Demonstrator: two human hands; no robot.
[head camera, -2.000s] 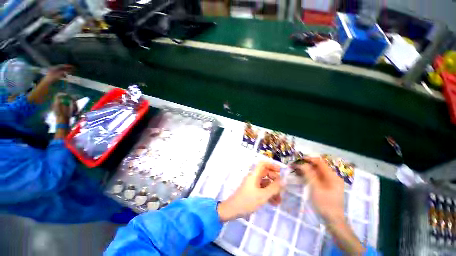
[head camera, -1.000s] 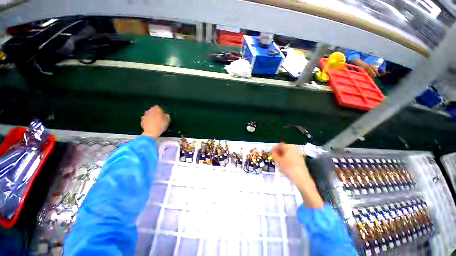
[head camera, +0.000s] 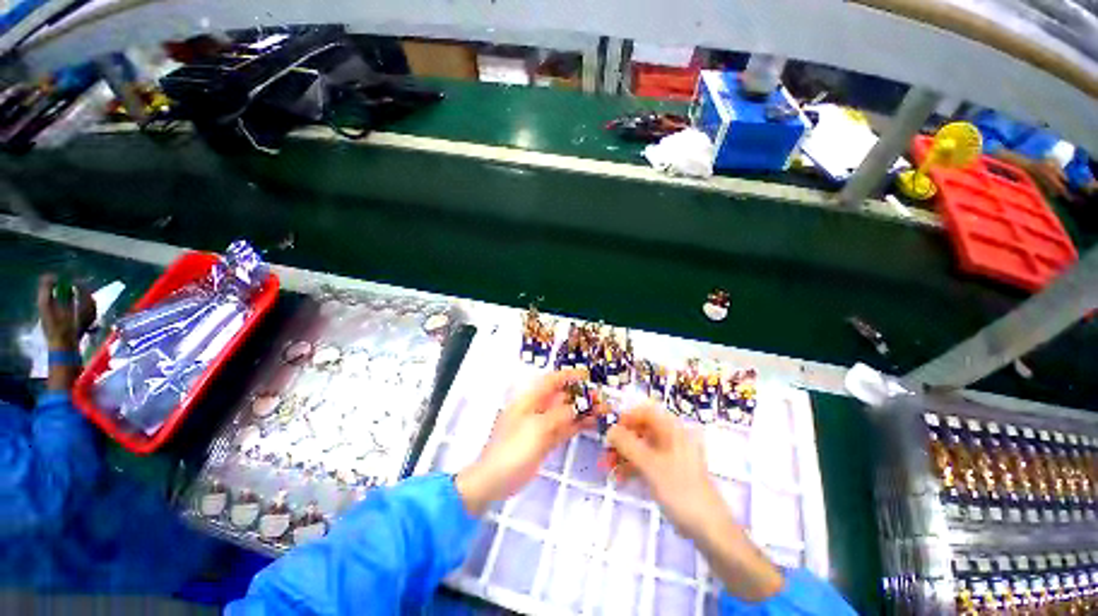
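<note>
My left hand (head camera: 526, 438) and my right hand (head camera: 666, 467) are close together over the white compartment tray (head camera: 530, 539). My left hand holds a small dark and gold flex circuit module (head camera: 582, 398) at its fingertips. The fingertips of my right hand are at a small dark and white part (head camera: 607, 421) beside it; whether the two parts are joined I cannot tell. Clusters of flex circuit modules (head camera: 698, 391) lie along the tray's far edge.
A clear tray of round modules (head camera: 331, 409) and a red basket (head camera: 177, 425) of silvery packets are left. Stacked blister trays (head camera: 905, 529) stand right. Single parts lie on the green belt (head camera: 482, 223). A person's hand (head camera: 65, 315) is far left. A grey shelf (head camera: 482, 27) crosses above.
My hands were apart, the left over the belt and the right at the module clusters; now they are together over the tray with parts at the fingertips. The view has turned left.
</note>
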